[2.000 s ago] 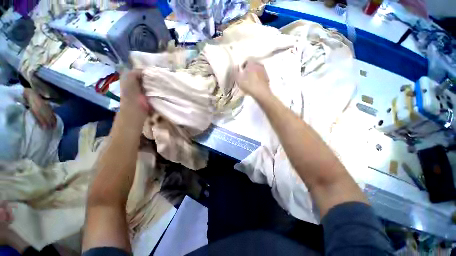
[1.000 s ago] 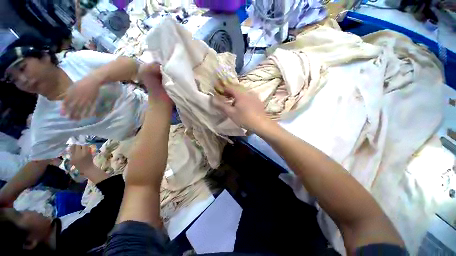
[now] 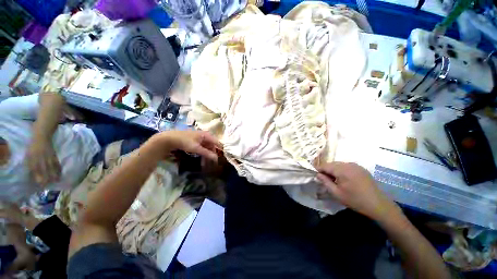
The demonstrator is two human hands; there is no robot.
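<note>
The cream garment (image 3: 256, 92) lies in a heap on the white machine table and hangs over its front edge. A puckered, gathered band (image 3: 297, 117) runs down its right part. My left hand (image 3: 199, 144) holds the garment's near edge at the left. My right hand (image 3: 340, 180) pinches the same edge at the right, so the edge is stretched between the hands. Some fingertips of the left hand are hidden by cloth. The white sewing machine (image 3: 436, 68) stands to the right, with no cloth under its needle area.
A black smartphone (image 3: 470, 148) and thread snips (image 3: 440, 154) lie at the right. A ruler scale (image 3: 408, 182) runs along the table's front edge. Another grey-white machine (image 3: 128, 54) stands at the left. Two people are partly visible at left. Cream cloth (image 3: 147, 212) is piled below.
My hands have come down and moved apart to the garment's near edge, and the gathered band now shows. The view has swung back right, bringing the sewing machine into view.
</note>
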